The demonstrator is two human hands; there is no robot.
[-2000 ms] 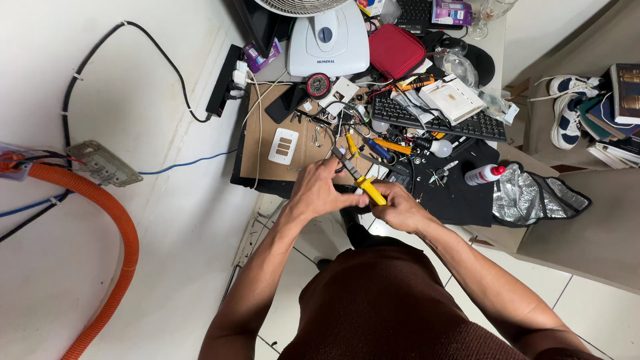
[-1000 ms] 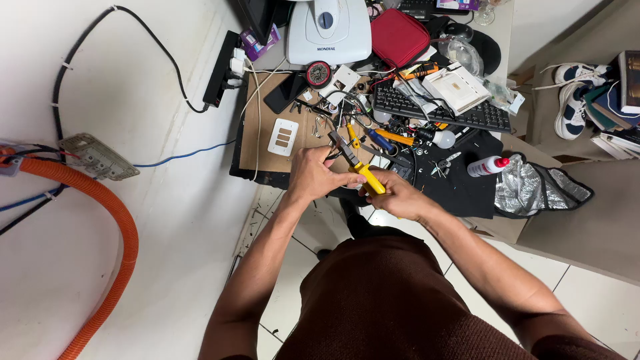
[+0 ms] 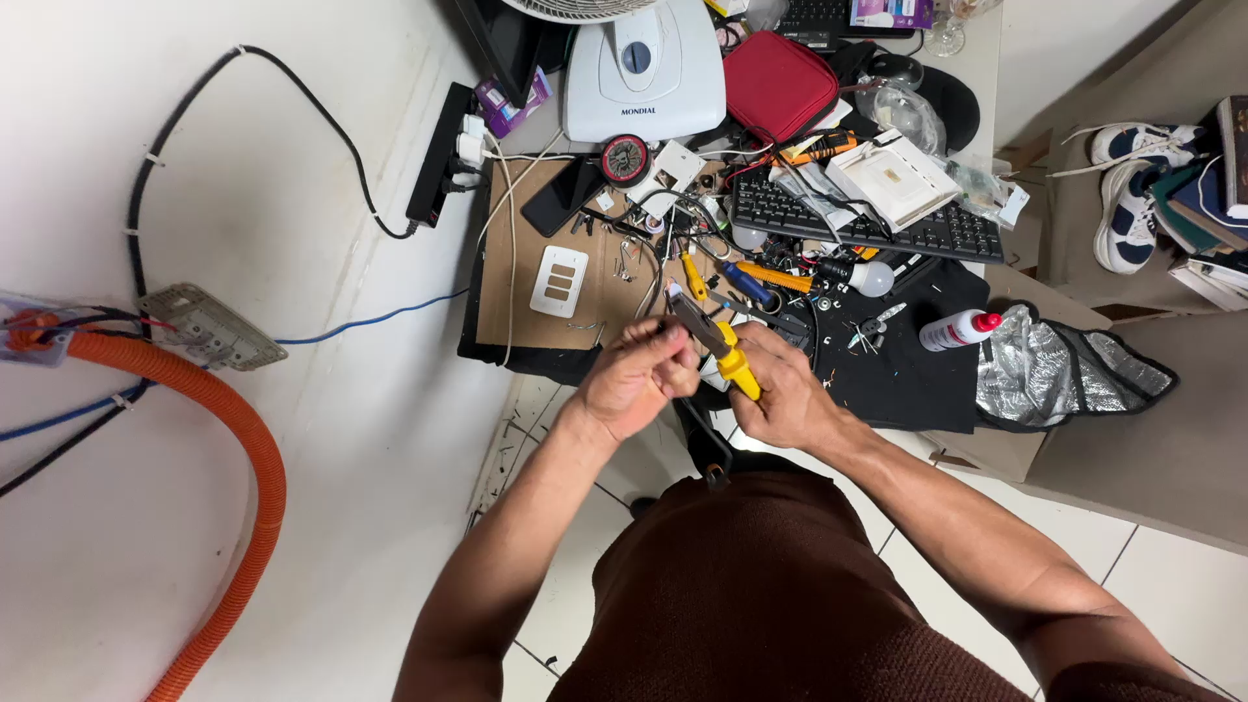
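My right hand grips a yellow-handled tool with a flat metal head, which looks like a wire stripper or pliers. Close beside its head, my left hand pinches a thin black cable between thumb and fingers; the cable hangs below toward my lap with a dark end. Just beyond the tool, a yellow-handled screwdriver and a blue-handled one lie on the cluttered desk. A white three-slot wall plate rests on cardboard to the left.
Around the desk are a fan base, a red case, a keyboard, a light bulb and a white bottle with a red cap. An orange corrugated conduit and an open wall socket are at the left wall.
My left hand now holds up a black cable whose dark end dangles in front of me, not visible in the earlier frames. The yellow-handled tool stays in my right hand.
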